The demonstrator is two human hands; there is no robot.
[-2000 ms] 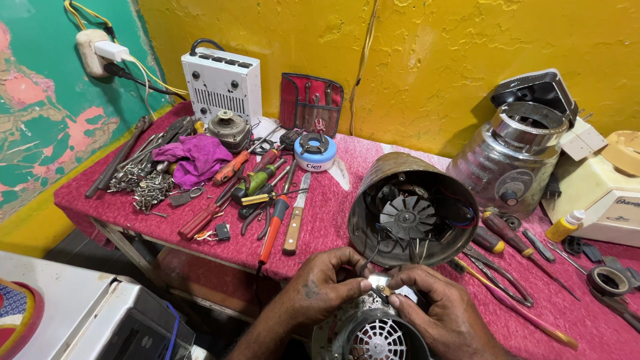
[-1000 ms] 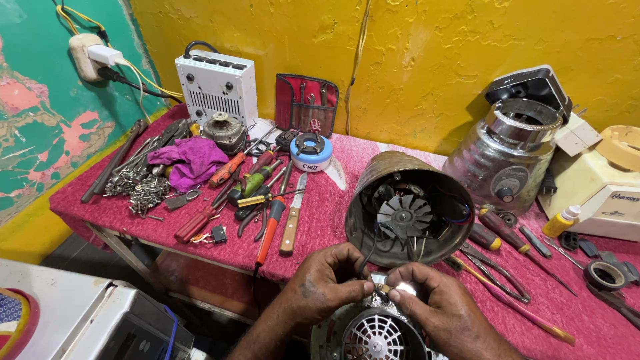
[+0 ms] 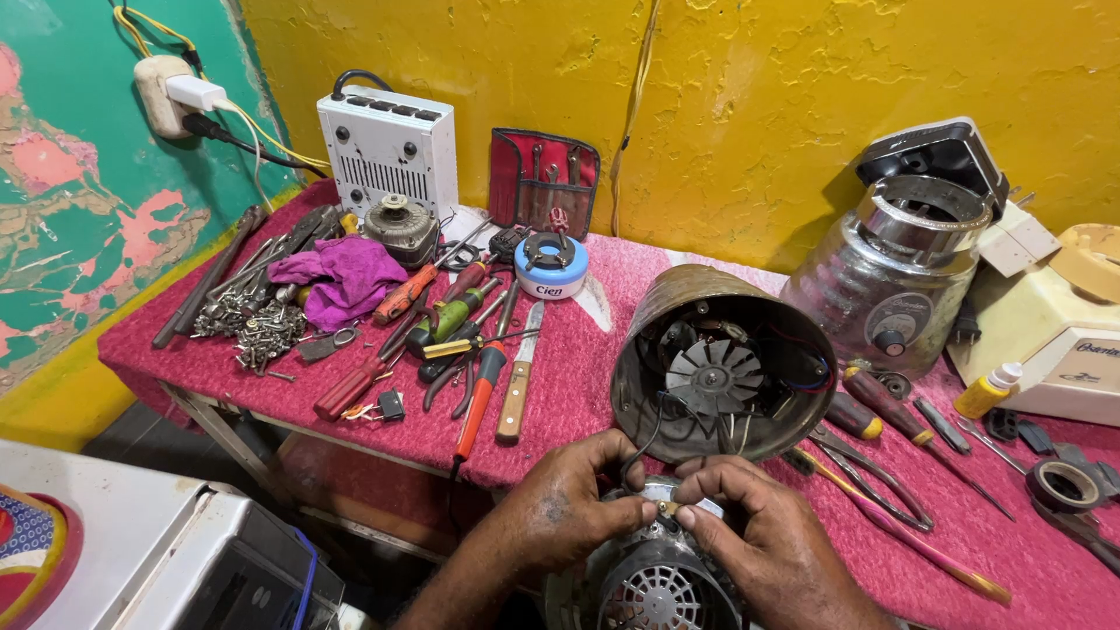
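My left hand [image 3: 588, 499] and my right hand [image 3: 744, 516] meet at the bottom centre, their thumb tips pinching a small brass-coloured part [image 3: 667, 507] between them. A dark cord passes by the left fingers. Below the fingers lies a metal appliance base [image 3: 643, 569] with a round vent grille [image 3: 658, 598]. Just beyond the hands, an open metal blender housing [image 3: 623, 385] lies on its side on the pink cloth. Inside it show a finned fan wheel [image 3: 713, 377] and several wires. The fingers partly cover the brass part, so its exact shape cannot be told.
A wooden-handled knife [image 3: 514, 401], a soldering iron [image 3: 481, 402], screwdrivers and a pile of screws [image 3: 267, 331] lie left. Pliers [image 3: 875, 477], a toothbrush [image 3: 901, 531] and black tape [image 3: 1063, 483] lie right. A chrome blender base [image 3: 884, 289] and a cream one [image 3: 1032, 341] stand behind.
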